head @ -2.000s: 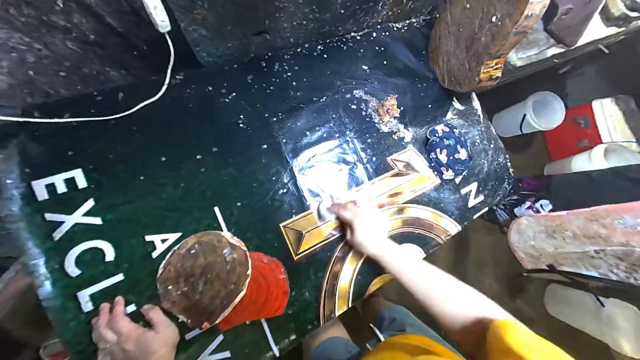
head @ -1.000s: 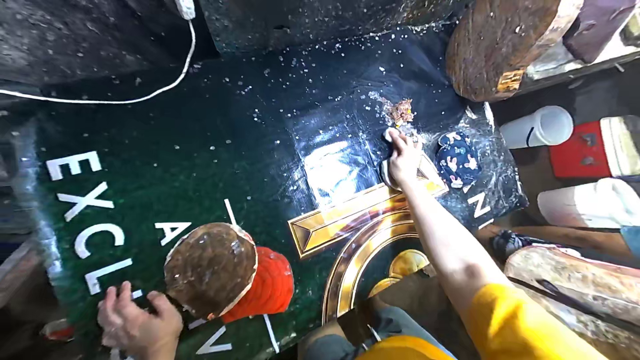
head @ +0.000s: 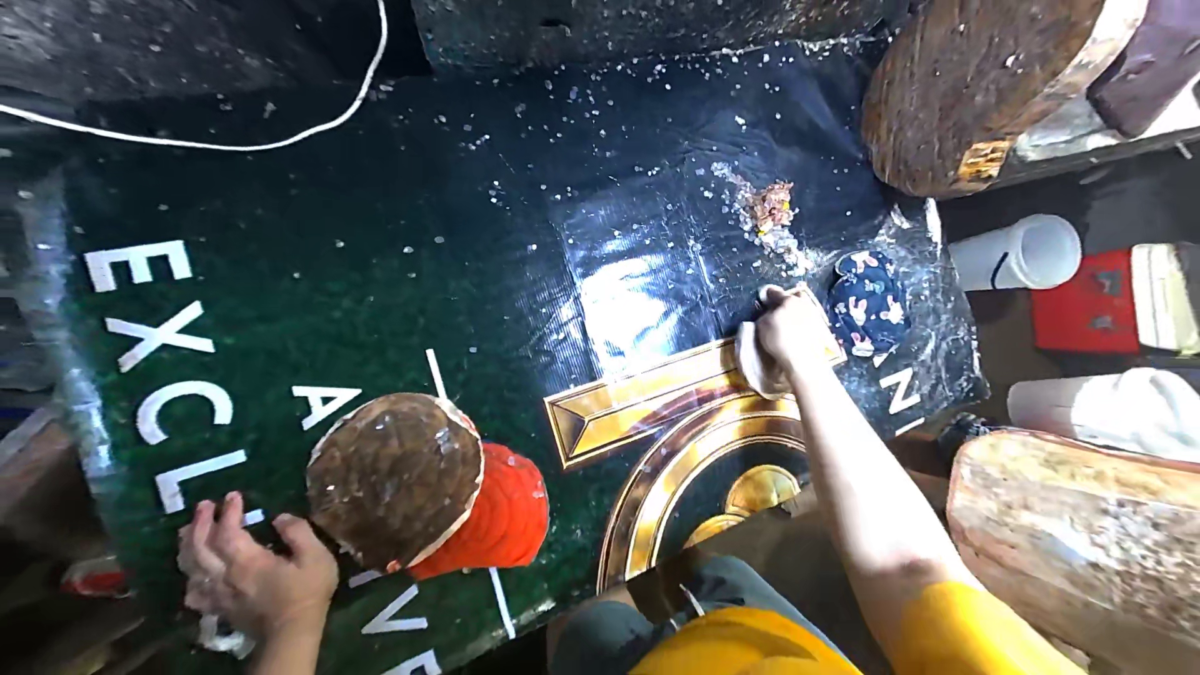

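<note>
A dark green plastic banner (head: 281, 309) with white letters and a gold printed design covers the work surface. On its gold bar, my right hand (head: 789, 323) holds a whitish cloth (head: 757, 361) pressed flat. Beyond that hand lies a small heap of scraps and whitish bits (head: 773, 211); a dark blue patterned cloth item (head: 867, 302) sits just to its right. My left hand (head: 258, 567) rests on the banner at the lower left, fingers spread, holding nothing. Between the hands lie a round brown piece (head: 398, 478) and a red round ribbed item (head: 497, 516) partly beneath it.
A white cable (head: 244, 147) crosses the upper left. At the upper right stands a thick wooden block (head: 975, 84). Off the right edge are a white bucket (head: 1022, 253), a red box (head: 1083, 305), another white container (head: 1106, 408) and a worn slab (head: 1078, 534). Pale bits lie scattered over the banner.
My right hand with the cloth went from the middle of the gold bar up towards the scrap heap, then back down onto the bar's right end. My left hand stays at the lower left.
</note>
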